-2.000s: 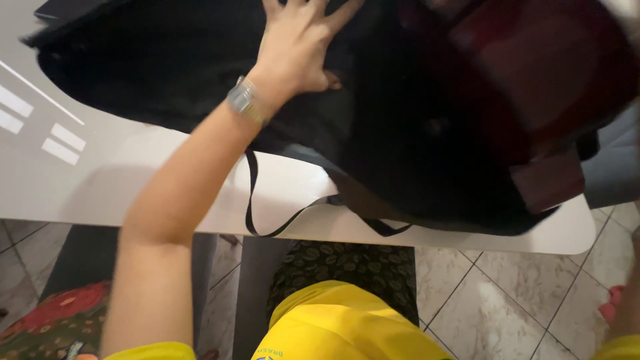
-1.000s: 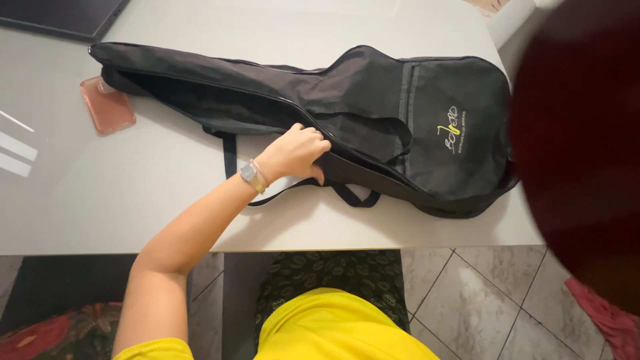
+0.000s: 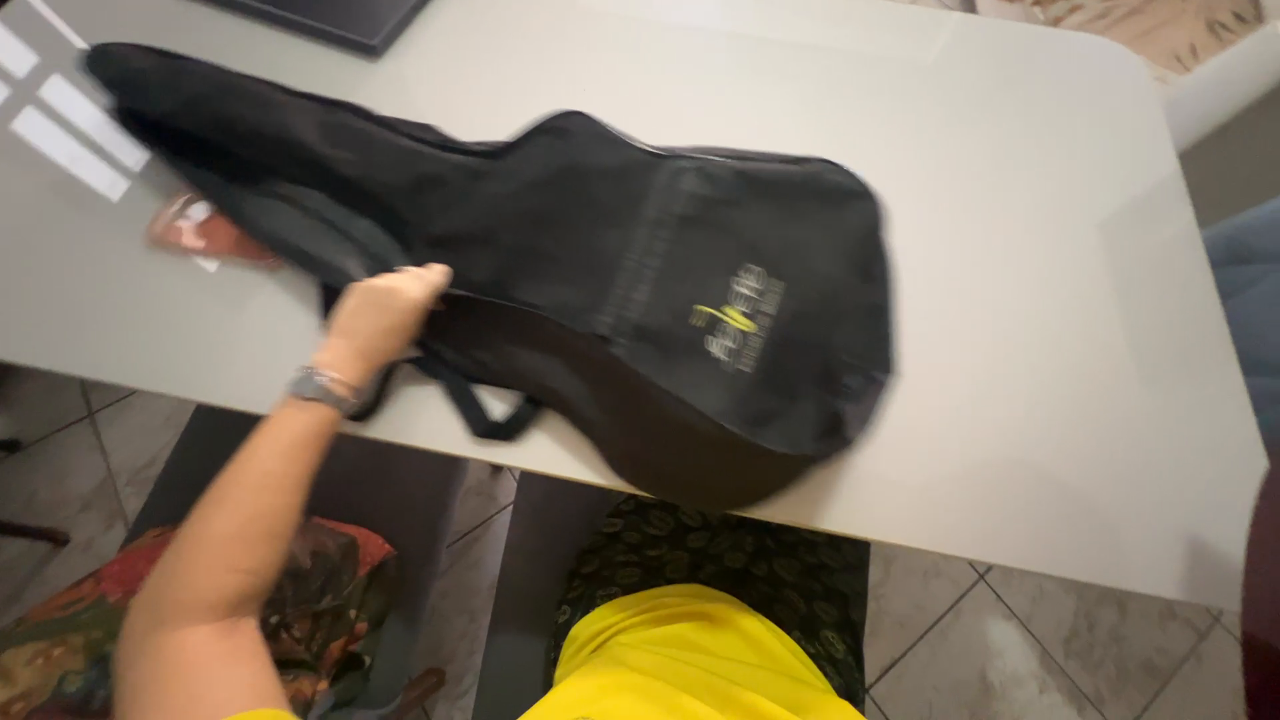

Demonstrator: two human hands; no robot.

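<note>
A black fabric guitar gig bag (image 3: pixel 560 220) lies across the white table, its narrow neck end at the upper left and its wide body at the right. My left hand (image 3: pixel 385 315) grips the near edge of the bag, around its middle, with a watch on the wrist. Along that near side the bag's edge gapes from the neck to my hand. A black strap (image 3: pixel 490 415) loops out below the bag. My right hand is outside the view. At the right edge shows a sliver of a dark red object (image 3: pixel 1262 600), mostly cut off.
The glossy white table (image 3: pixel 1020 330) carries a pinkish case-like thing (image 3: pixel 205 232) partly under the bag's neck and a dark flat device (image 3: pixel 340 15) at the top. Chairs stand along the near edge, one with a patterned cloth (image 3: pixel 330 600). Blue fabric (image 3: pixel 1245 290) is at the far right.
The dark red object has moved off to the right, nearly out of view. The bag's neck now partly covers the pinkish thing, which lay uncovered beside it a second ago.
</note>
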